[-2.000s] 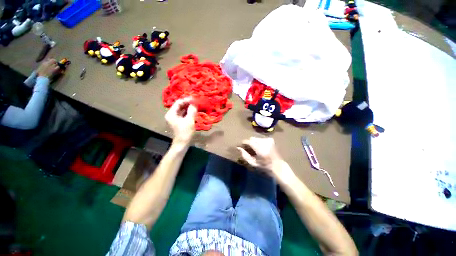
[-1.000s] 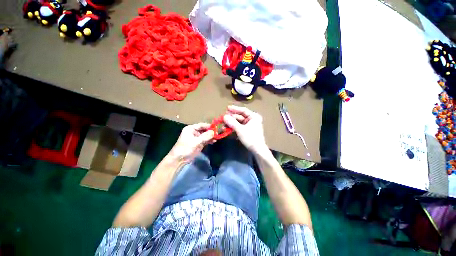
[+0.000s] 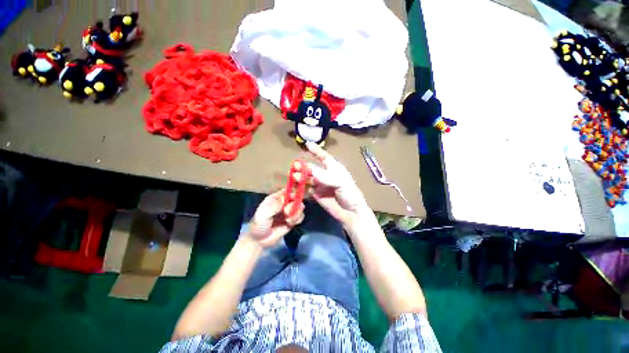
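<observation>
A red scarf loop point(image 3: 296, 187) is stretched lengthwise between my hands, over the table's front edge. My left hand point(image 3: 274, 219) is closed on its lower end. My right hand point(image 3: 332, 185) is beside its upper part, fingers at the loop; exact finger contact is hard to see. A plush penguin point(image 3: 312, 123) without red at its neck stands upright just beyond my right hand, in front of the white bag point(image 3: 324, 52). A large pile of red scarves point(image 3: 200, 100) lies to the left. More red scarves point(image 3: 293, 89) show at the bag's mouth.
Penguins with red necks point(image 3: 93, 79) lie at the left. Another penguin point(image 3: 419, 110) lies right of the bag. Pink snips point(image 3: 373, 165) lie near the right front edge. A penguin heap point(image 3: 586, 58) and orange-blue parts point(image 3: 601, 148) are far right. An open box point(image 3: 152, 245) and red stool point(image 3: 72, 234) are below.
My hands first came apart from the pile and table edge to meet at a red loop. Since then the loop has turned upright and lengthened. The view has shifted to the right.
</observation>
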